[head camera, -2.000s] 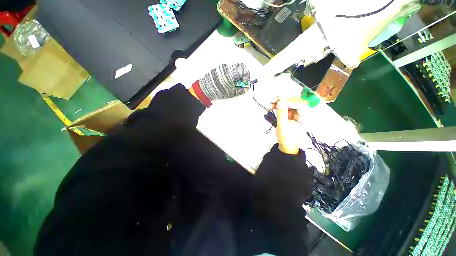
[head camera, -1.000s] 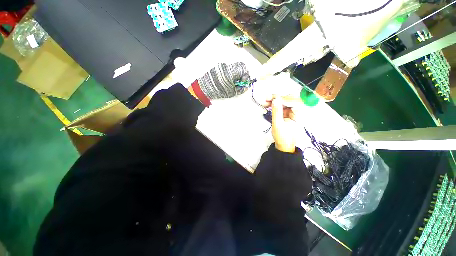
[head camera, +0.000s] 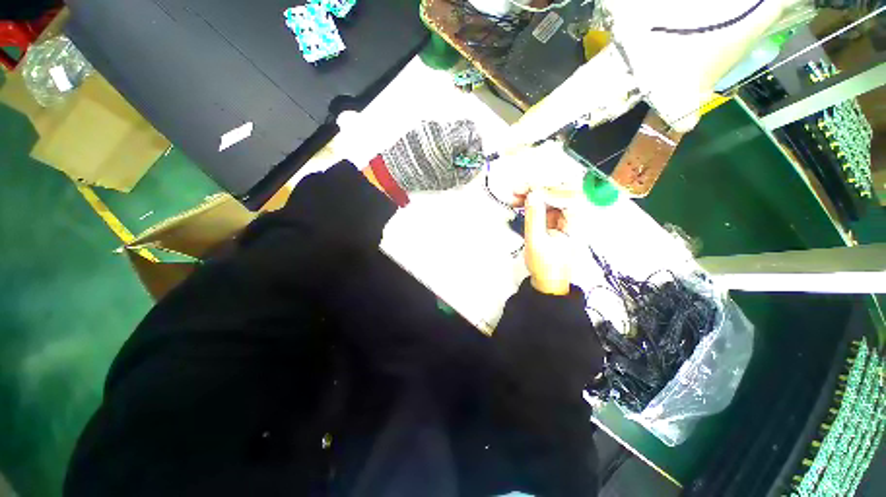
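My left hand (head camera: 433, 158), in a grey striped knit glove with a red cuff, holds a small green circuit board (head camera: 469, 161) at its fingertips. A thin black cable lead (head camera: 492, 191) curves from beside the board down to my right hand (head camera: 546, 238). My right hand looks bare and is closed on the lead, with its fingertips overexposed. The dark tip under the pale post is close to the board; whether they touch I cannot tell. Both hands are over the bright white work surface (head camera: 442, 254).
A tangled black cable pile (head camera: 658, 335) lies in a clear plastic bag (head camera: 714, 374) at right. A black slab (head camera: 253, 87) with spare boards (head camera: 316, 34) is at left. A cream hood (head camera: 680, 49) stands above the work. Board rows (head camera: 843, 427) are far right, a cardboard box (head camera: 102, 131) left.
My right hand has shifted slightly left, with the lead still in it. My left hand and the board have barely moved.
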